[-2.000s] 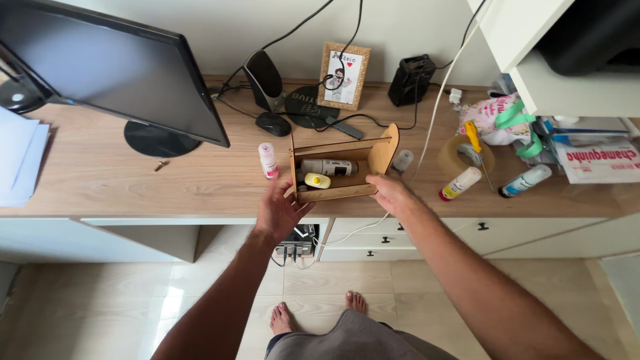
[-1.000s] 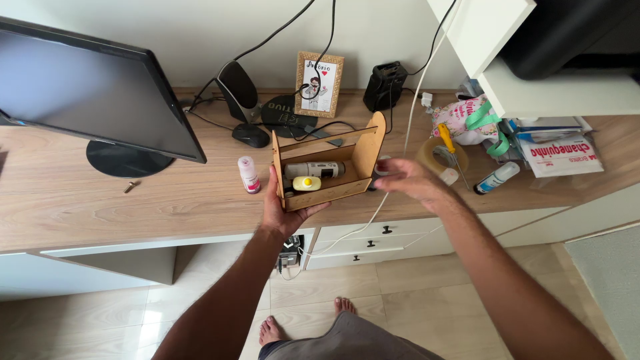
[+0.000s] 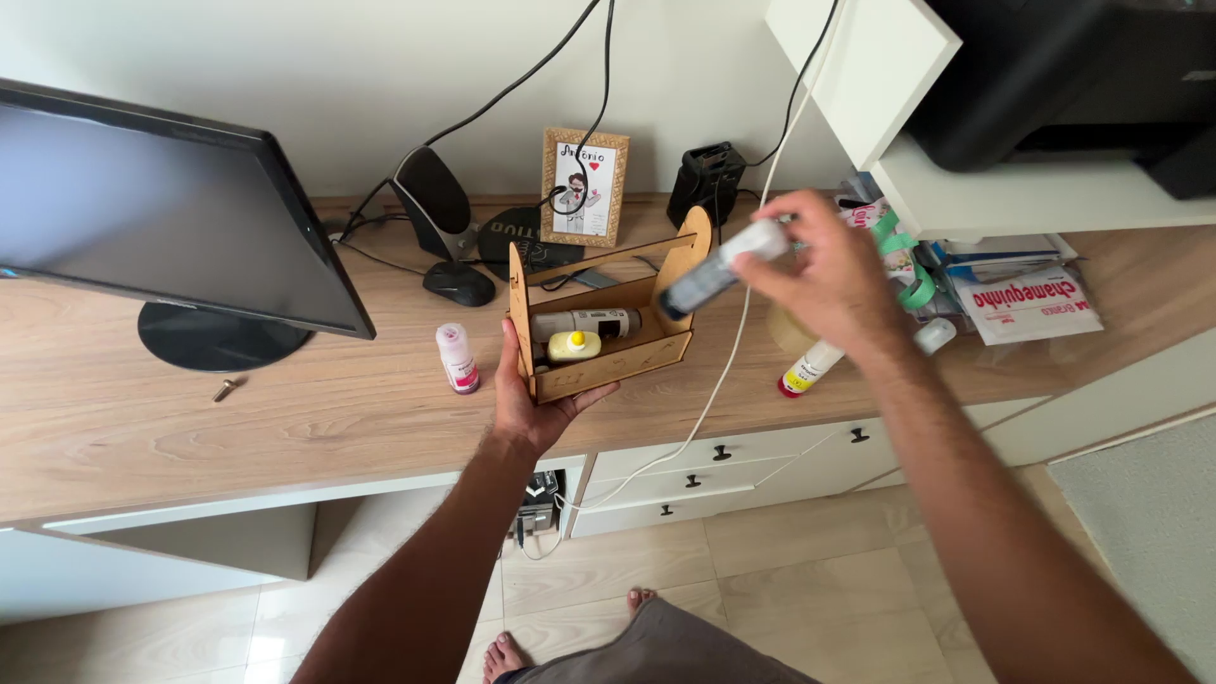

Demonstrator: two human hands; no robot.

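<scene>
My left hand (image 3: 541, 404) holds a small wooden caddy (image 3: 613, 369) with a handle bar by its left end and underside. Inside lie a grey-and-white bottle (image 3: 587, 324) and a small cream bottle with a yellow tip (image 3: 575, 346). My right hand (image 3: 822, 271) grips a dark bottle with a whitish cap (image 3: 714, 274), blurred and tilted, by its cap end, at the caddy's right end. A bottle with a pink label (image 3: 459, 359) stands left of the caddy. A bottle with a yellow label and red base (image 3: 809, 369) is below my right hand, partly hidden by it.
A monitor (image 3: 171, 209) stands at left, with a small bolt (image 3: 225, 389) near its base. Behind the caddy are a speaker (image 3: 432, 204), a mouse (image 3: 458, 283), a picture frame (image 3: 584, 188) and a black device (image 3: 706, 185). A white cable (image 3: 731, 356) hangs across the desk edge beside the caddy.
My right hand was empty near the caddy's right end one second ago; it now holds the dark bottle, raised. My left hand still supports the caddy.
</scene>
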